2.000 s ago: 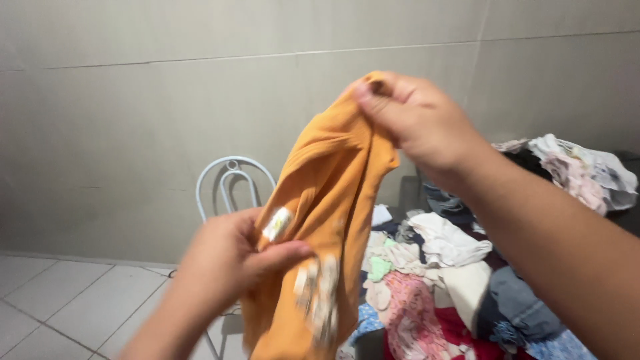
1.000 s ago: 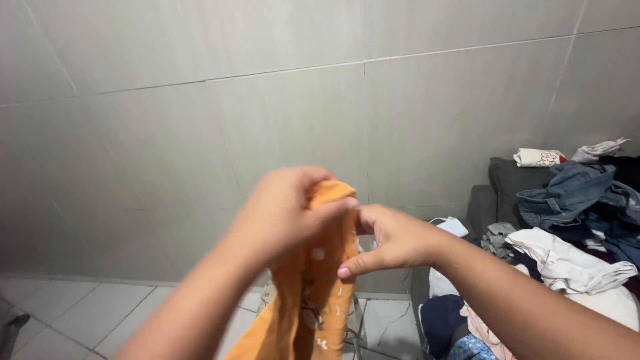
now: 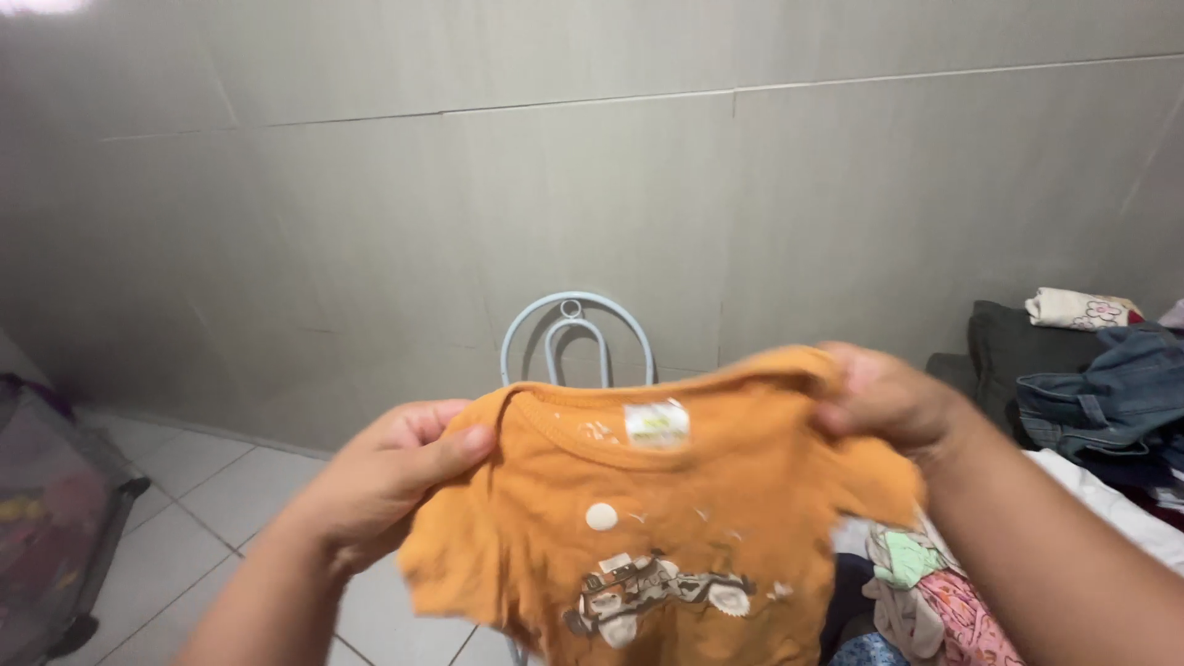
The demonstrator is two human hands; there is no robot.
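An orange short-sleeved baby garment (image 3: 684, 518) with a vehicle print hangs spread between my two hands, its neckline up and its front toward me. My left hand (image 3: 398, 472) pinches one shoulder between thumb and fingers. The other shoulder is gripped by my right hand (image 3: 879, 407), which is somewhat blurred. A white tag (image 3: 657, 423) shows inside the neck. The lower end of the garment runs out of view at the bottom.
A metal chair back (image 3: 575, 298) stands behind the garment, against a grey tiled wall. At right lie heaped clothes, with jeans (image 3: 1110, 388) and a rolled pale cloth (image 3: 1078, 309) on top. A translucent container (image 3: 65, 527) sits on the white floor tiles at left.
The orange garment, bunched and held upright between close hands a second ago, is now spread wide with its printed front showing. My hands have moved apart.
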